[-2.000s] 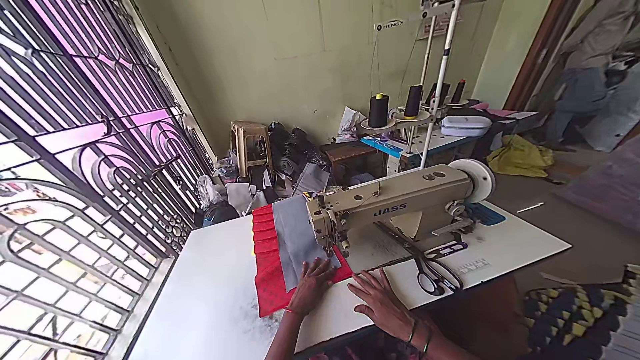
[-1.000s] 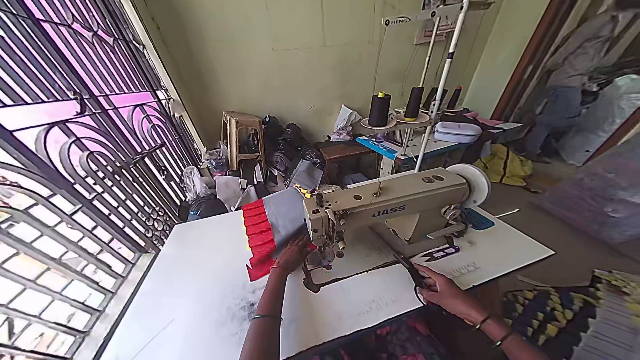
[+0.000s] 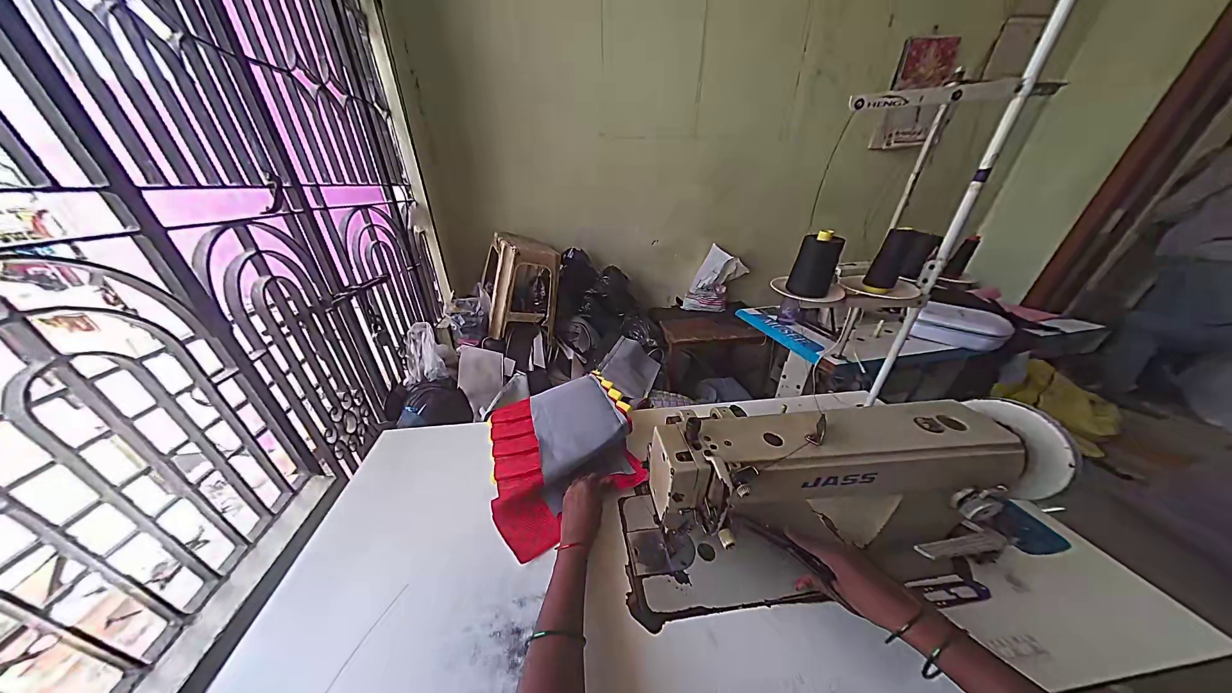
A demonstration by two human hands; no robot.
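Note:
My left hand (image 3: pixel 584 502) grips the near right edge of a grey cloth piece (image 3: pixel 576 433) with a pleated red border (image 3: pixel 515 457) and yellow trim. The cloth lies left of the sewing machine's head (image 3: pixel 679 472), its far edge lifted a little. Under the machine's arm (image 3: pixel 866 462), my right hand (image 3: pixel 830 568) holds dark-handled scissors (image 3: pixel 784 547), their blades pointing left toward the needle area. The fingers of the right hand are partly hidden behind the back of the hand.
The white machine table (image 3: pixel 414 539) stands beside a metal window grille (image 3: pixel 289 289). Behind are a stool (image 3: pixel 523 279), black bags (image 3: pixel 602 298), a second machine table (image 3: pixel 789 332) and thread cones (image 3: pixel 815 265). A dark bobbin-like tool or clip (image 3: pixel 948 590) lies right of my right hand. A person (image 3: pixel 1169 289) is at the far right.
Two seconds ago both hands lay at the cloth and table, the scissors to their right. The cloth has moved left, out from the machine's head. My right hand has taken the scissors and moved left with them.

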